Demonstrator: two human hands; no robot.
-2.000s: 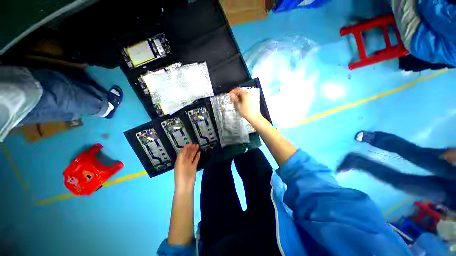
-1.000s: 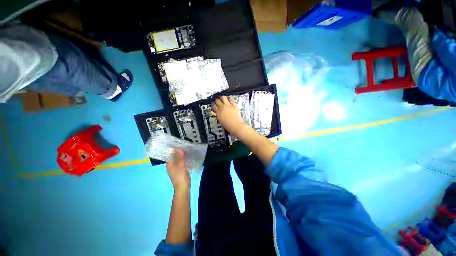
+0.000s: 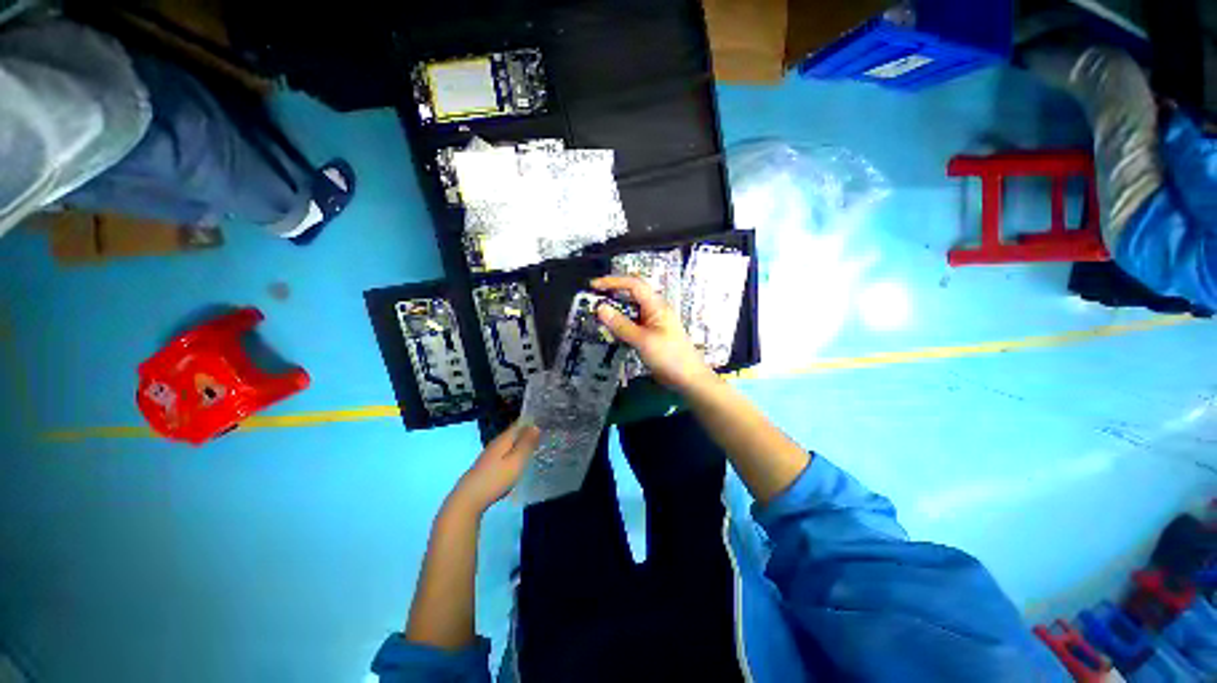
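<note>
My right hand [image 3: 649, 331] grips the upper end of a circuit board assembly [image 3: 589, 350]. My left hand [image 3: 502, 467] holds a bubble bag [image 3: 563, 443] at its side; the board's lower end is at the bag's mouth and seems partly inside. Below them lies a black parts tray [image 3: 388, 350] with two bare boards in its left slots [image 3: 437, 358] and silvery bagged ones in its right slots [image 3: 717, 302]. The middle slot's upper part shows black. A pile of whitish bubble bags [image 3: 541, 200] lies on the larger black tray behind.
Another board [image 3: 478, 88] lies at the back tray's upper left. A clear plastic bag heap [image 3: 814, 254] is on the floor at right. Red stools stand left [image 3: 214, 378] and right [image 3: 1025, 210]. A blue box [image 3: 908, 51] is at the top right. People's legs and a sleeve show at both sides.
My right hand has lifted a board out of the middle slot. My left hand has turned the bubble bag upright and brought it right and down to the board.
</note>
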